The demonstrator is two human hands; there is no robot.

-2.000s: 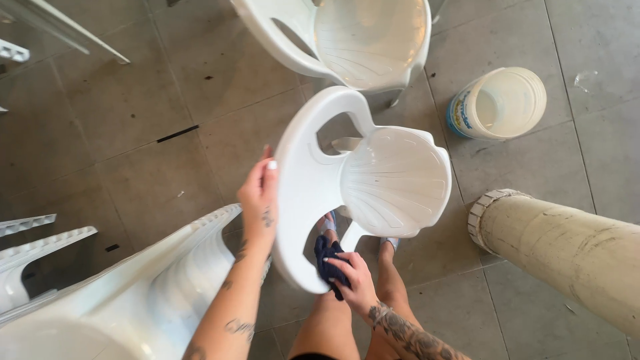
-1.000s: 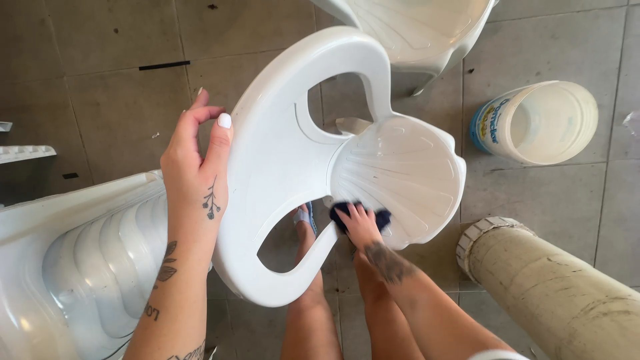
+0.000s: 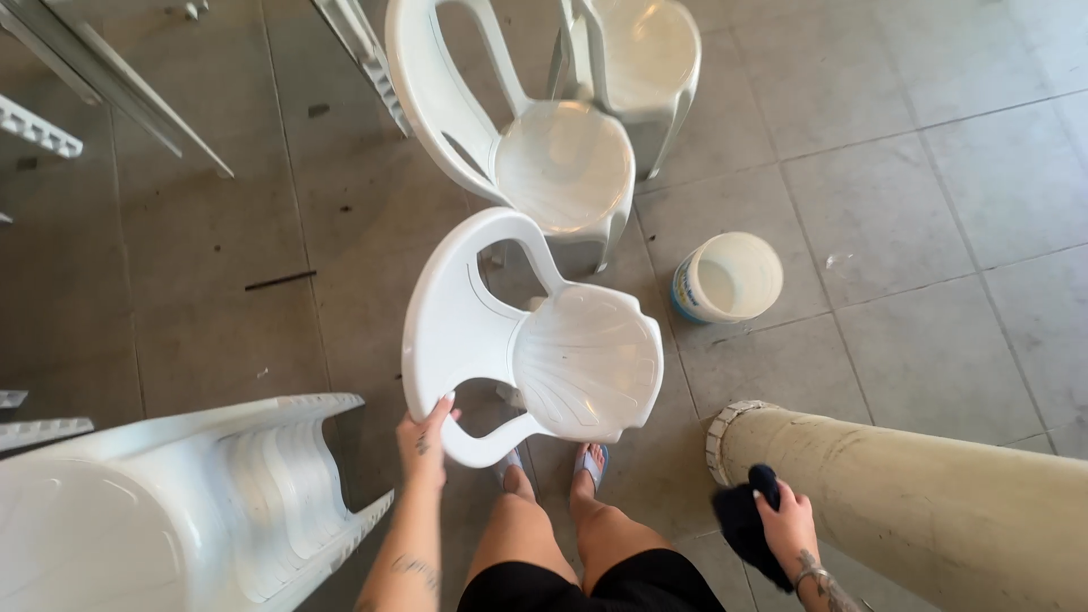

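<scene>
A white plastic chair (image 3: 586,361) with a shell-patterned seat stands before my feet, its rounded backrest toward the left. My left hand (image 3: 429,433) grips the lower left rim of that backrest. Off to the right, clear of the chair, my right hand (image 3: 786,518) holds a dark cloth (image 3: 748,527), which hangs bunched from the fingers beside a pale column. A white plastic bucket (image 3: 735,276) with a blue printed side stands on the floor right of the chair; its inside looks pale, and whether it holds liquid I cannot tell.
Two more white plastic chairs (image 3: 565,166) stand just beyond. Stacked white chairs (image 3: 280,501) fill the lower left. A thick round column (image 3: 901,484) rises at the lower right from the grey tiled floor (image 3: 918,357). Table or chair legs (image 3: 365,55) show at the upper left.
My right hand has moved off the chair seat to the right with the dark cloth. The left hand, apart from the backrest's face earlier, now grips its lower rim. The view has drawn back.
</scene>
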